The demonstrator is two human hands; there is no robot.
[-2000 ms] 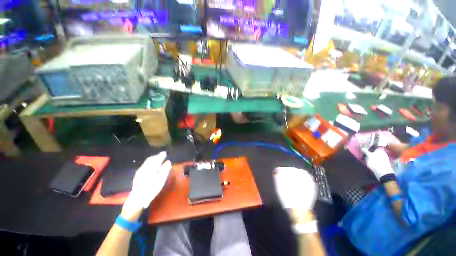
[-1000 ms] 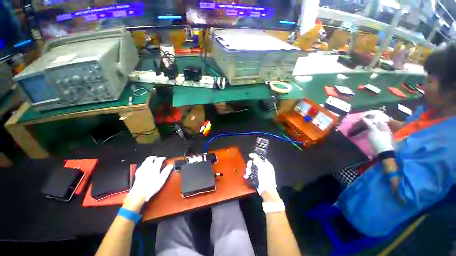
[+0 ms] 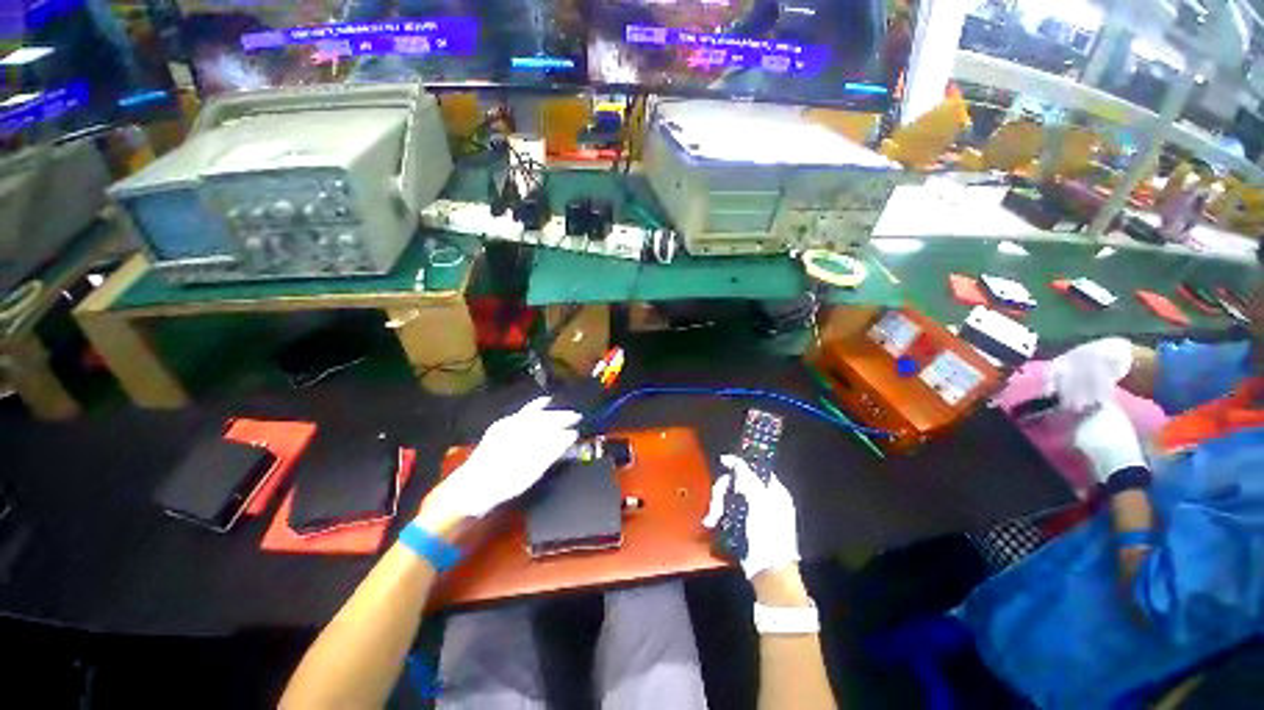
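Note:
A black set-top box sits on the orange-brown test jig, against the connector block at the jig's far edge. My left hand, in a white glove with a blue wrist band, reaches over the box's far left corner and the connectors; its fingertips are near the block, and whether it grips anything cannot be told. My right hand, in a white glove, holds the black remote control at the jig's right edge, its far end pointing away from me. A blue cable curves right from behind the jig.
Two more black boxes lie on red foam pads at left. An orange test box stands at right. Oscilloscopes and a power strip sit on the green shelf under monitors. A person in blue works at right.
My right hand first moves in to the jig and takes hold of the remote control. My left hand moves from the jig's left side over to the box's far end. The monitor pictures differ.

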